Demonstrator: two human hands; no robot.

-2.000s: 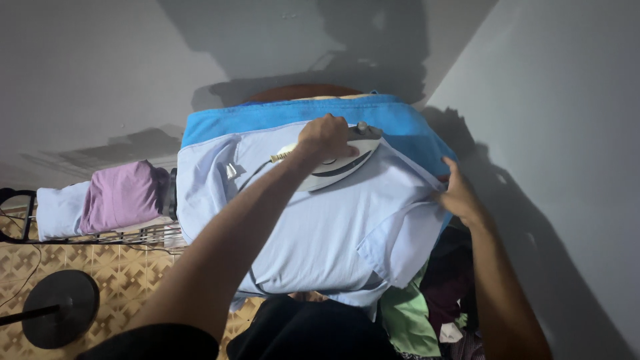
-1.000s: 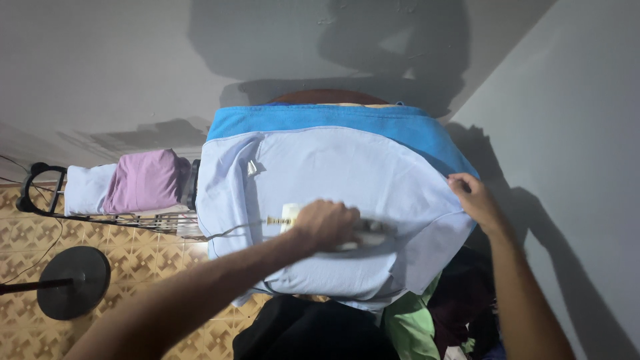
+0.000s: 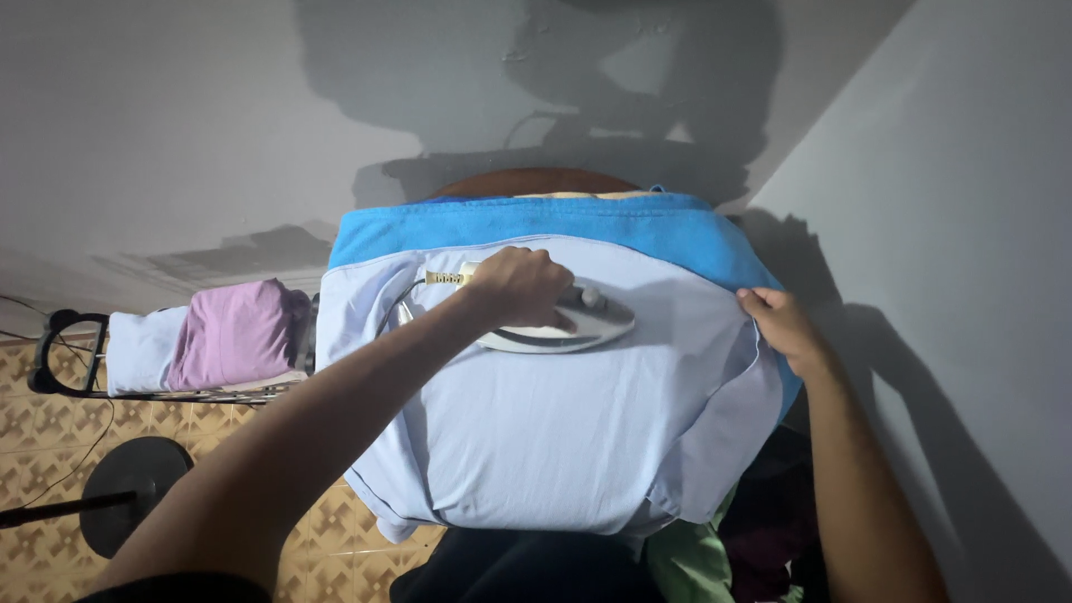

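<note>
A light blue shirt (image 3: 536, 435) lies spread over a bright blue cloth (image 3: 519, 219). On its upper middle rests a white and grey clothes iron (image 3: 603, 322), its tip toward the right. My left hand (image 3: 523, 285) is closed around the iron's handle, and the cord leaves the iron's rear to the left. At the right edge of the shirt, my right hand (image 3: 770, 322) pinches the fabric between thumb and fingers. A sleeve or fold of the shirt hangs down below that hand.
Folded light blue and purple garments (image 3: 230, 335) sit on a wire rack (image 3: 243, 395) at the left. A round black stand base (image 3: 138, 494) is on the tiled floor. Grey walls meet behind on the right. Green cloth (image 3: 691, 561) and dark cloth hang below.
Since one second ago, the iron in my left hand has moved from the shirt's lower middle up toward its top edge. My right hand still holds the shirt's right edge.
</note>
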